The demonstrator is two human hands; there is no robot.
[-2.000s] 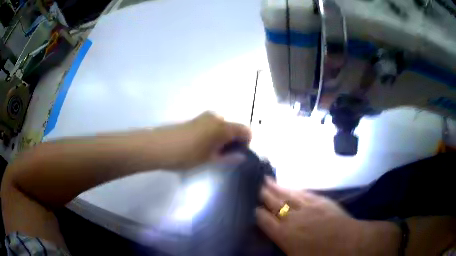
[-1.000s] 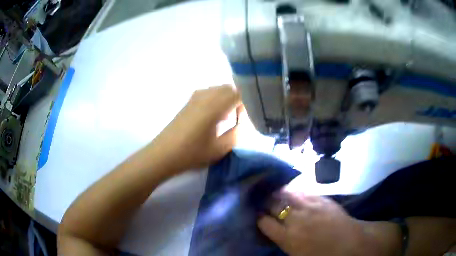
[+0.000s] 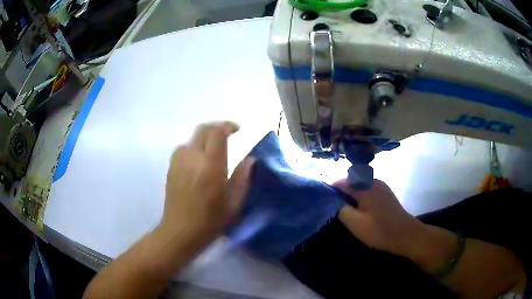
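Observation:
A blue fabric part (image 3: 291,204) lies on the white table in front of the sewing machine's needle area, one corner pointing up and its lower right edge frayed. It joins or overlaps a dark panel (image 3: 332,263) that runs right and over the table's front edge. My left hand (image 3: 204,175) is blurred, at the blue part's left edge, its thumb beside the cloth and the index finger raised; whether it grips is unclear. My right hand (image 3: 379,213) pinches the fabric's right corner below the dark square-ended attachment (image 3: 360,175). The presser foot is lost in glare.
The white machine head (image 3: 350,87) stands at the upper right, a green ring (image 3: 329,4) on top. Scissors with orange handles (image 3: 494,181) lie at the right. Blue tape (image 3: 80,128) marks the table's left side. Another machine part (image 3: 17,143) stands at the far left.
The fabric has opened out, showing its mid-blue face. My left hand has moved back from the needle area to the cloth's left edge. My right hand has moved up and right, under the attachment.

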